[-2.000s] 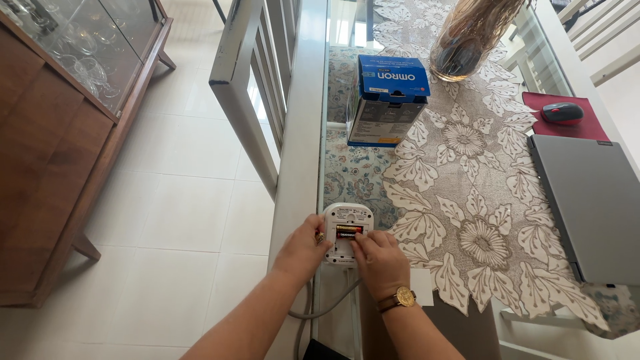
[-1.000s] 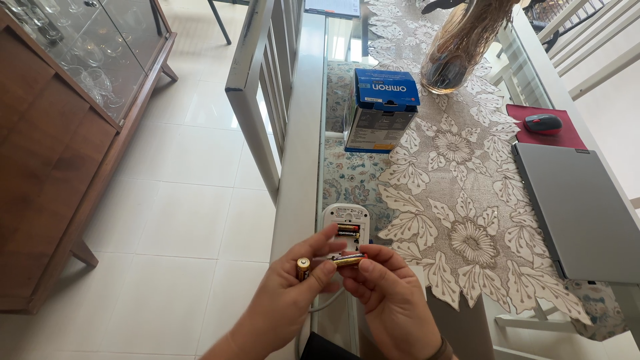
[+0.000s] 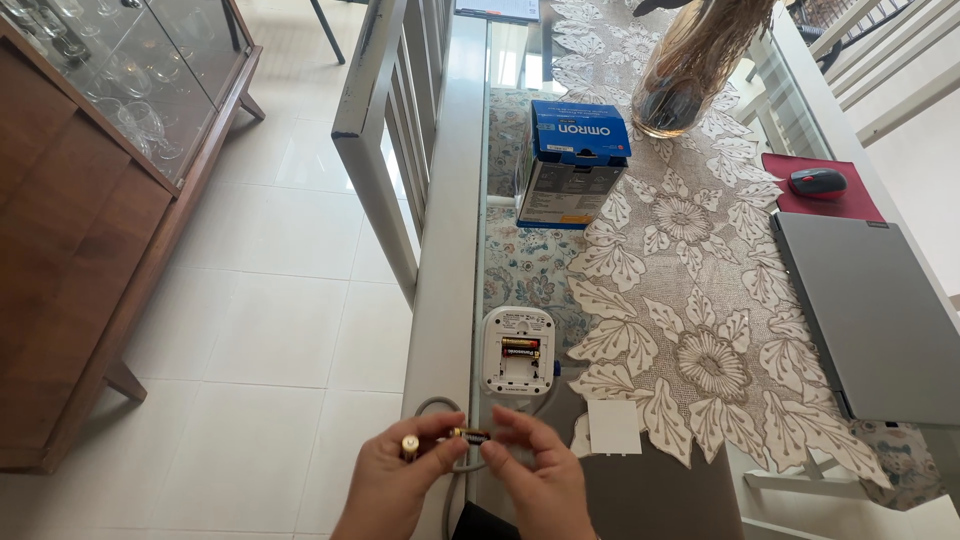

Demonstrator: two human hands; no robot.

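My left hand (image 3: 397, 472) holds two AA batteries: one battery (image 3: 409, 448) stands end-up between its fingers, and another Panasonic battery (image 3: 470, 435) lies between thumb and forefinger. My right hand (image 3: 536, 472) is beside that second battery, its thumb close to the battery's end; whether it touches is unclear. Beyond the hands, a white blood pressure monitor (image 3: 518, 381) lies face down on the glass tabletop, its battery compartment uncovered with two batteries (image 3: 520, 348) inside at the upper part. A white battery cover (image 3: 615, 427) rests to the right, partly on the lace runner.
An Omron box (image 3: 574, 180) stands behind the monitor. A grey hose (image 3: 448, 495) curls near the left table edge. At right lie a closed laptop (image 3: 874, 315) and a mouse (image 3: 817, 182) on a red pad. A glass vase (image 3: 675, 97) stands farther back, and a chair (image 3: 375, 112) is at left.
Both hands have moved off the monitor toward me. Two seconds ago they were on it; now my left hand holds two batteries. The white cover shows more fully.
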